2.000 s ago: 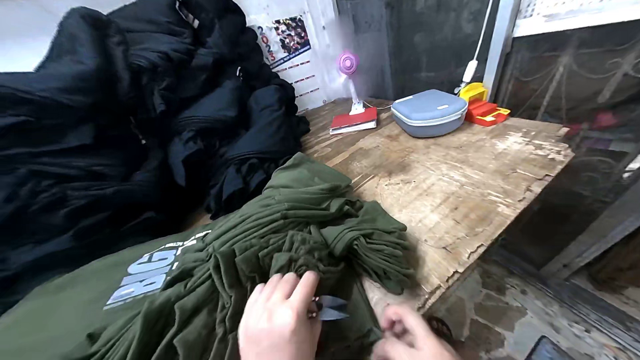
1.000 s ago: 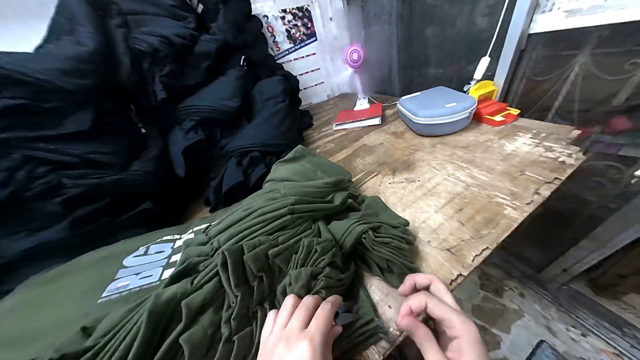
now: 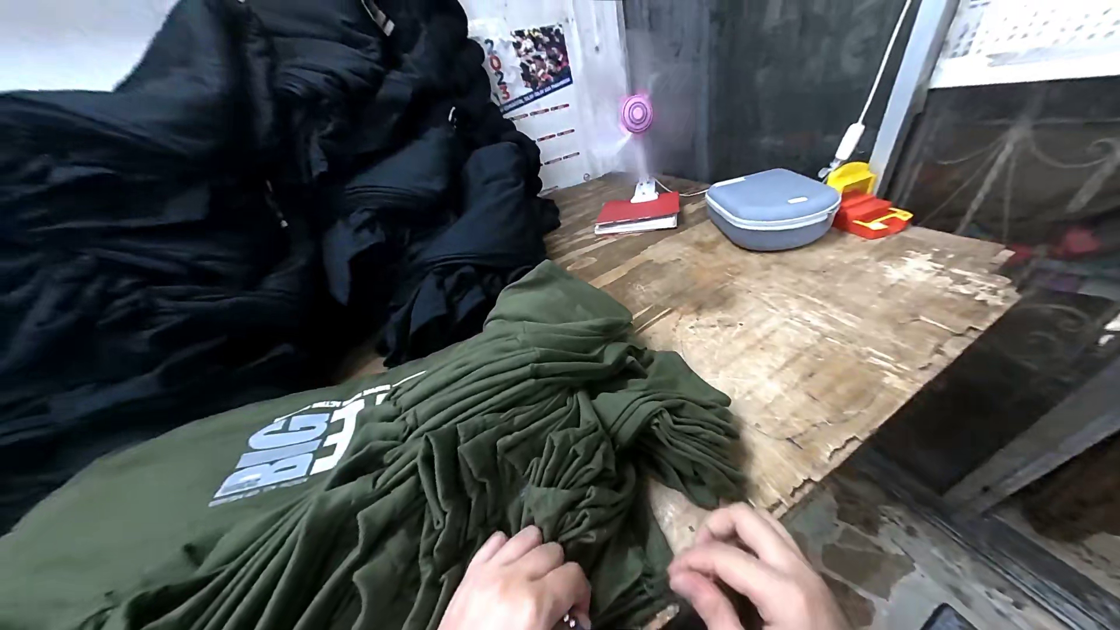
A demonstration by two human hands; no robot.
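Observation:
A heap of dark green garments (image 3: 542, 420) with a light blue and white print lies gathered along the near side of the table. On its lower folds rests my left hand (image 3: 521, 582), fingers curled; a small part of a dark metal tool, seen earlier as thread snips, shows under its palm at the bottom edge. My right hand (image 3: 757, 573) is just right of it, at the edge of the green cloth by the table's near edge. Its thumb and fingers are bent close together, and whether they pinch thread or cloth cannot be made out.
Black garments (image 3: 175, 227) are piled high at the left. On the worn wooden table (image 3: 787, 350) stand a small pink fan (image 3: 637, 114), a red-covered book (image 3: 639, 210), a grey-blue zip case (image 3: 773, 210) and a red and yellow plastic object (image 3: 866, 206). A calendar (image 3: 542, 87) hangs behind.
The snips' blades, plainly visible beside my left hand two seconds ago, are now mostly hidden. My left hand has shifted toward the bottom edge. The right hand has moved up to the cloth's edge.

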